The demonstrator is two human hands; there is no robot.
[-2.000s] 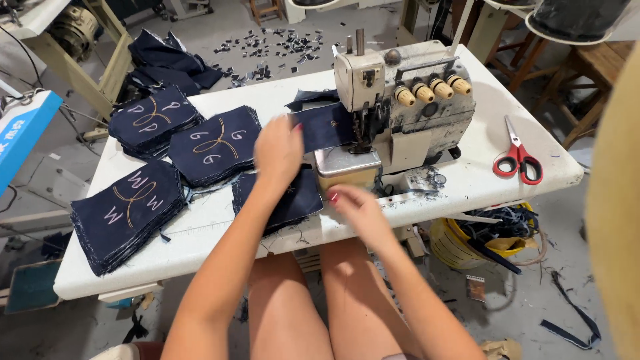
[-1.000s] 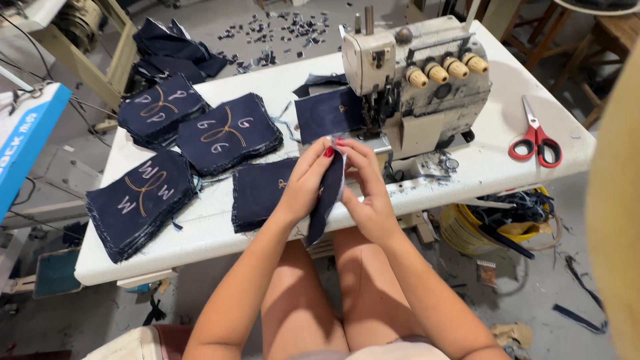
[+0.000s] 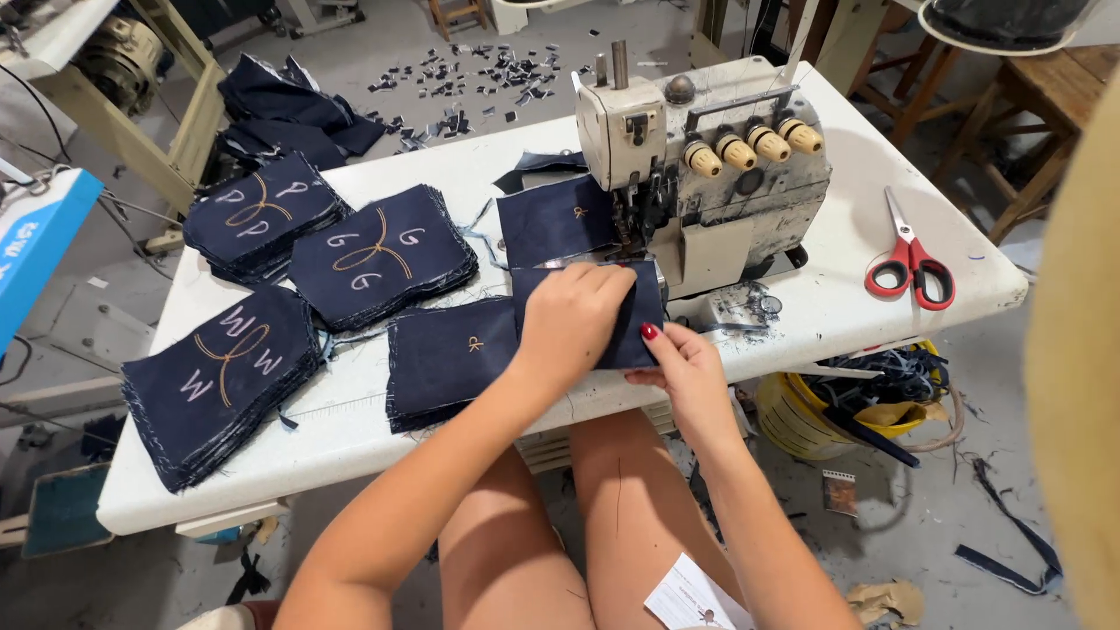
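A dark blue denim piece (image 3: 637,328) lies flat between my hands, in front of the overlock sewing machine (image 3: 717,175). My left hand (image 3: 577,315) presses over its upper left part, fingertips hidden on the cloth's far side. My right hand (image 3: 682,363) pinches its lower right corner between thumb and fingers. Another denim piece (image 3: 551,219) with small orange stitching lies at the machine's needle area. Left of my left hand sits a stack of similar denim pieces (image 3: 446,359). Three more stacks, marked M (image 3: 227,367), G (image 3: 376,262) and P (image 3: 262,210), are farther left.
Red-handled scissors (image 3: 910,262) lie on the right of the white table (image 3: 927,210). Below that side stands a yellow bucket (image 3: 792,416) of fabric scraps. Dark cloth (image 3: 280,114) is heaped beyond the table, beside scraps scattered over the floor (image 3: 472,87). A paper tag (image 3: 691,595) rests on my leg.
The denim piece was held up, folded or edge-on, between both hands a second ago; now it is spread flat. My left hand has moved onto its upper part, my right hand to its lower right corner.
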